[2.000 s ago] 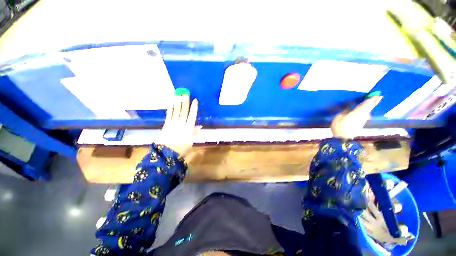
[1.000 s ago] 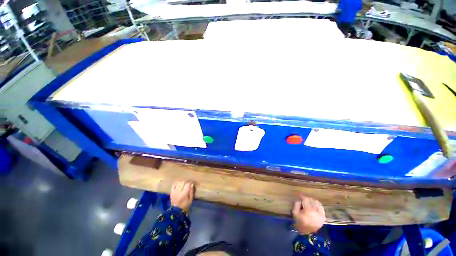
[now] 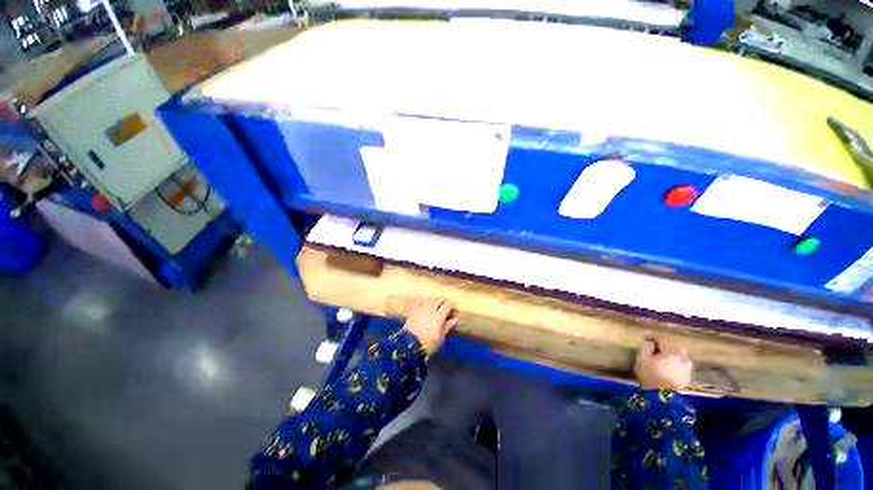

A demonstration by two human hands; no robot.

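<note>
The wooden front rail [image 3: 536,321] runs along the near edge of the blue press. My left hand [image 3: 430,323] grips its near edge left of the middle, fingers over the top. My right hand [image 3: 662,366] grips the same edge farther right, with curled fingers. Behind the rail lies the white cutting board [image 3: 574,278], with the end of a small blue-edged cutting die [image 3: 367,233] showing at its left. The rest of the die is hidden under the blue press beam [image 3: 546,230].
Green buttons [image 3: 507,192] and a red button [image 3: 682,196] sit on the beam front among taped papers. A tool [image 3: 850,140] lies on top at the right. A blue bucket [image 3: 777,457] with pale strips stands below right. A grey cabinet [image 3: 115,129] stands left. A person in blue [image 3: 710,21] is far behind.
My hands have gone from the button area to the wooden rail and stay on it. The view has turned left, and the white board and die end show again between beam and rail.
</note>
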